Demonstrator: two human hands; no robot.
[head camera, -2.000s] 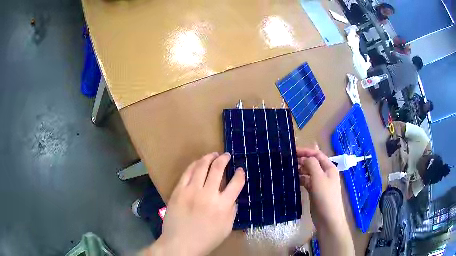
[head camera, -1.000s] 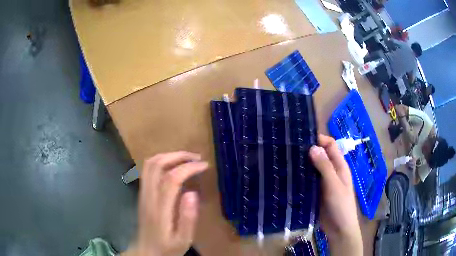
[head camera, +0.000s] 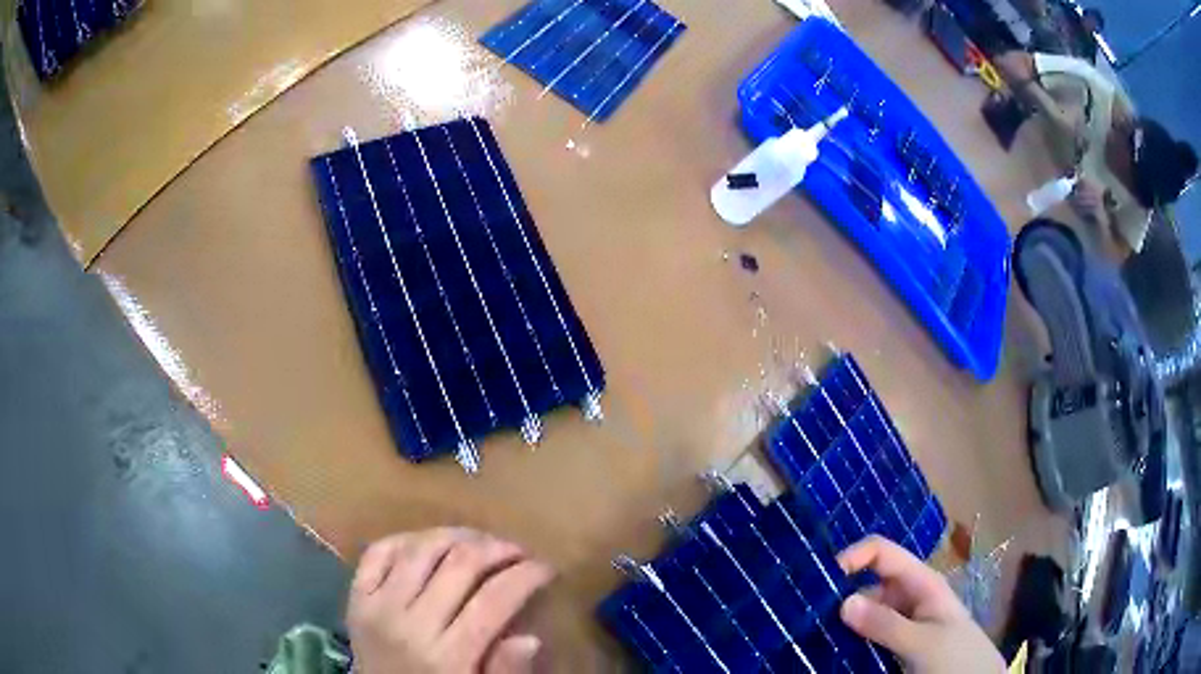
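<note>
A dark blue cell stack (head camera: 454, 283) with silver ribbon ends lies flat left of centre, untouched. A lower pile of tabbed cells (head camera: 751, 579) is cut off by the bottom edge. My right hand (head camera: 915, 612) pinches the right edge of this pile between thumb and finger; how many cells it grips cannot be told. Another pile of tabbed cells (head camera: 856, 454) lies just beyond, partly behind the lower pile. My left hand (head camera: 448, 599) is at the bottom, left of the lower pile, half curled with no object visible in it.
A separate brighter blue cell (head camera: 586, 46) lies at the far side. A white bottle (head camera: 757, 178) leans on a blue tray (head camera: 981, 349) holding strips. Loose ribbon pieces (head camera: 977, 579) are at lower right. A large grey device (head camera: 1087, 395) stands beyond. A seated person (head camera: 1120, 145) is upper right.
The cell stack, lifted and shifting in my right hand earlier, now lies on the bench. My right hand has moved to the lower pile. The view has turned, showing more piles.
</note>
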